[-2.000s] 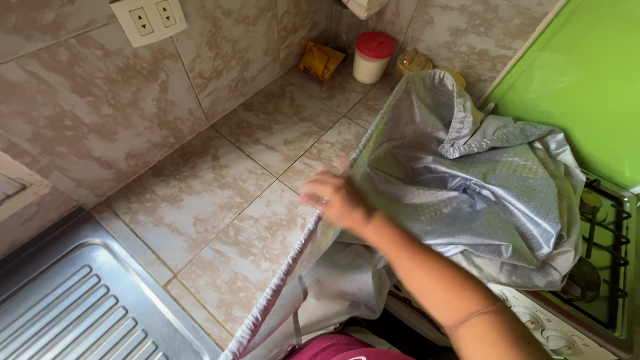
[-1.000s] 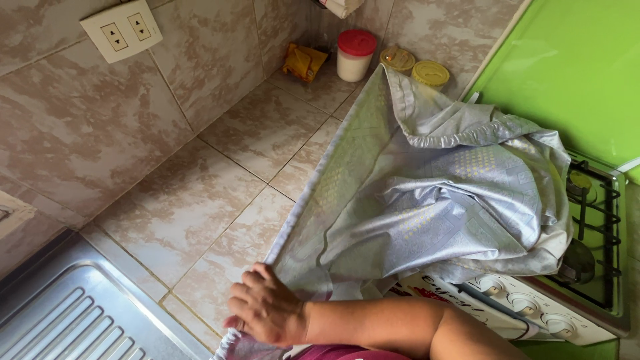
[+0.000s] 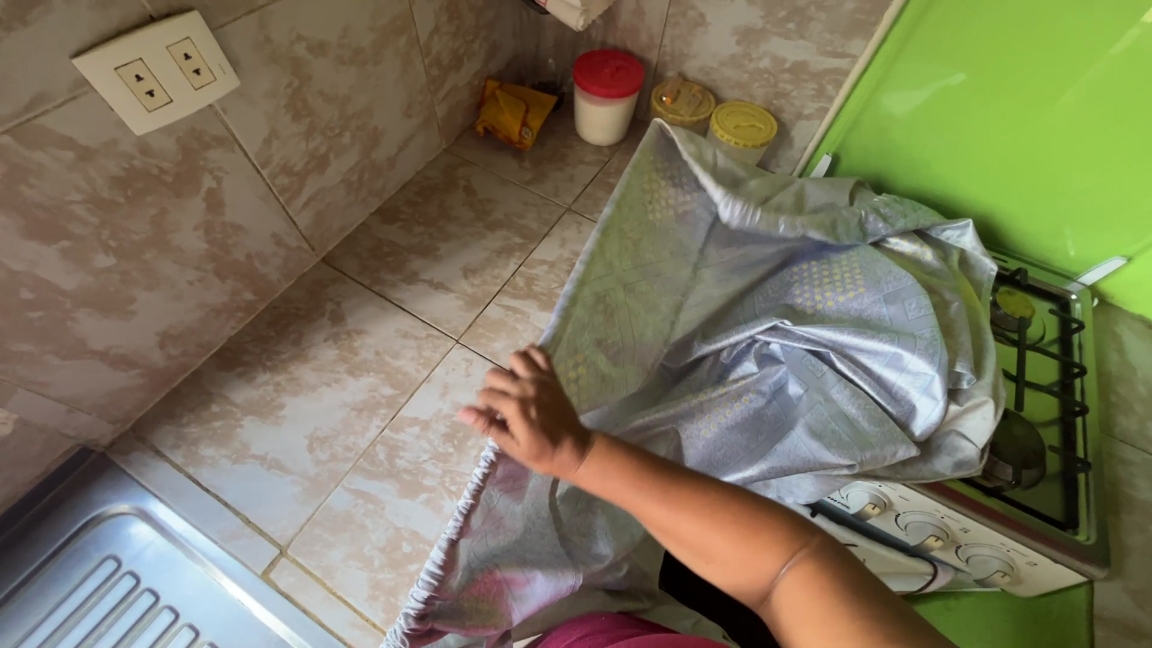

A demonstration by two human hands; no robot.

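A silvery fabric cover [image 3: 810, 360] with an elastic, gathered edge lies bunched over the left part of a gas stove [image 3: 1048, 423]. Its long left edge runs taut from near the yellow-lidded containers down to the bottom of the view. Along that edge, about midway, my right hand [image 3: 531, 414] has its fingers curled around the fabric, over the tiled counter. The lower part of the cover hangs in front of my body. My left hand is not in view.
Tiled counter [image 3: 360, 360], steel sink drainboard [image 3: 135, 576] at lower left, wall outlet [image 3: 157, 72]. At the back stand a red-lidded container [image 3: 607, 99], two yellow-lidded containers [image 3: 742, 126] and an orange packet [image 3: 515, 112]. A green panel [image 3: 1008, 117] rises behind the stove, whose knobs [image 3: 927, 531] face front.
My right hand has moved up along the cover's left edge, from near the bottom of the view a second ago. The cover still lies bunched on the stove.
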